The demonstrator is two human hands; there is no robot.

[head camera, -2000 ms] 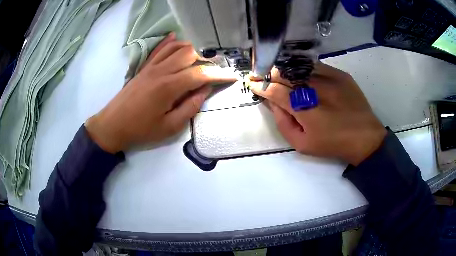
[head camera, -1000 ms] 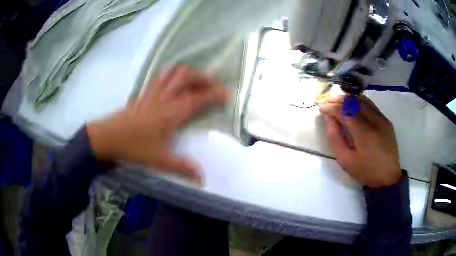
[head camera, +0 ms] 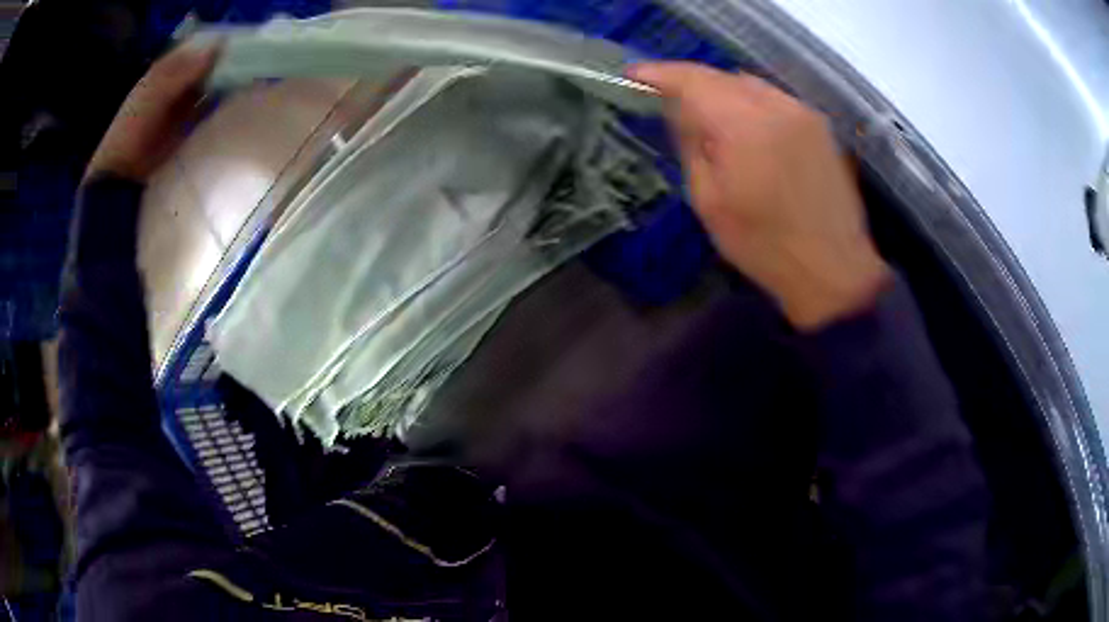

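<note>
A pale green garment panel (head camera: 414, 39) is stretched between my two hands above a heap of green pieces (head camera: 377, 231). My left hand (head camera: 164, 103) holds its left end at the upper left and is slightly blurred. My right hand (head camera: 772, 182) pinches its right end between thumb and fingers. The heap lies layered over a blue crate, with fanned, frayed edges towards me. Part of the crate is hidden under the heap.
The slatted blue crate (head camera: 219, 456) stands below the heap. The white table (head camera: 1009, 134) with its curved grey edge (head camera: 973, 231) runs down the right side. Light floor shows at the left. My dark-clothed lap is at the bottom.
The view has swung from the sewing machine to the crate beside the table. My right hand has left the needle area; both hands now hold the panel over the heap.
</note>
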